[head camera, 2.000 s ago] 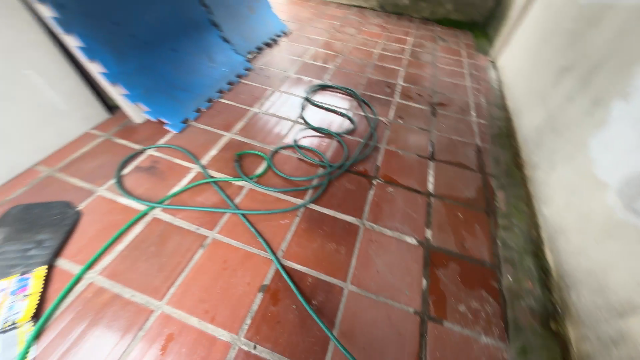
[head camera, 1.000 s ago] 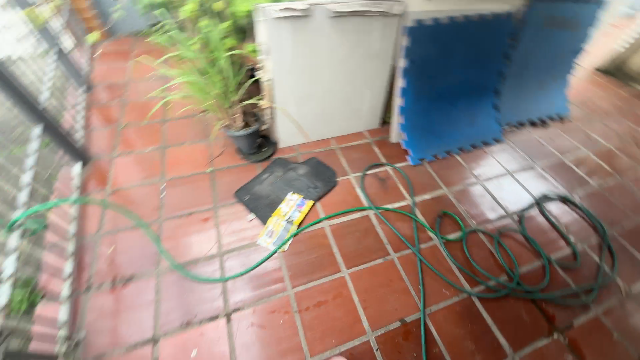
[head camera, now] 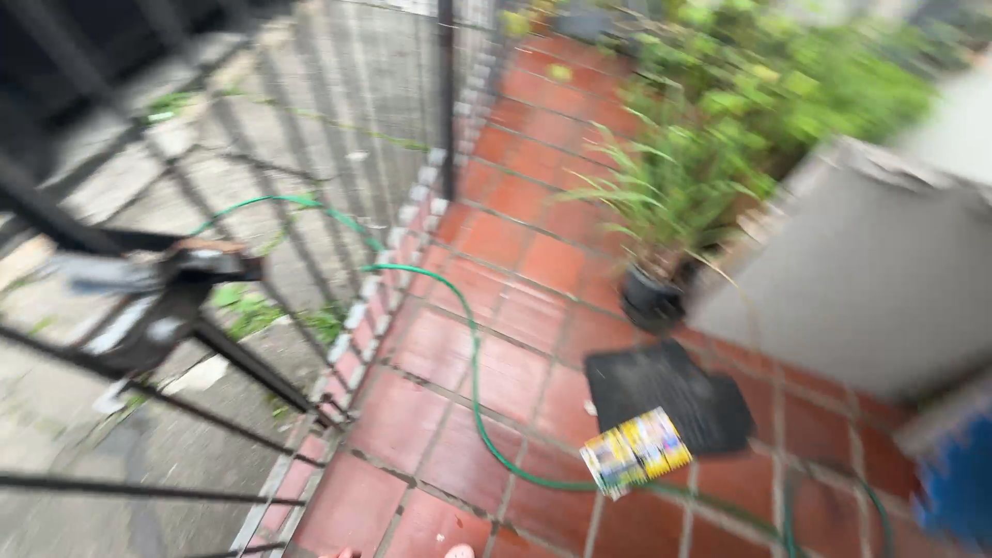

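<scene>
Neither my left hand nor my right hand is in the head view. A green garden hose (head camera: 477,387) curves over the red tile floor and passes through the metal fence to the concrete outside. A black mat (head camera: 666,395) lies on the tiles at the lower right. A yellow printed packet (head camera: 637,452) rests partly over the mat's near edge, across the hose. At the left, a latch (head camera: 167,298) on the dark metal bars is blurred.
Metal bars (head camera: 448,101) stand along a low pink-tiled curb (head camera: 377,310). A potted plant (head camera: 655,298) stands beside a grey panel (head camera: 837,287), with leafy plants behind. A blue foam mat (head camera: 961,480) shows at the right edge. The floor tiles look wet.
The view has swung far to the left, from the coiled hose and blue foam mats to the fence and its latch. No hand appears in any frame.
</scene>
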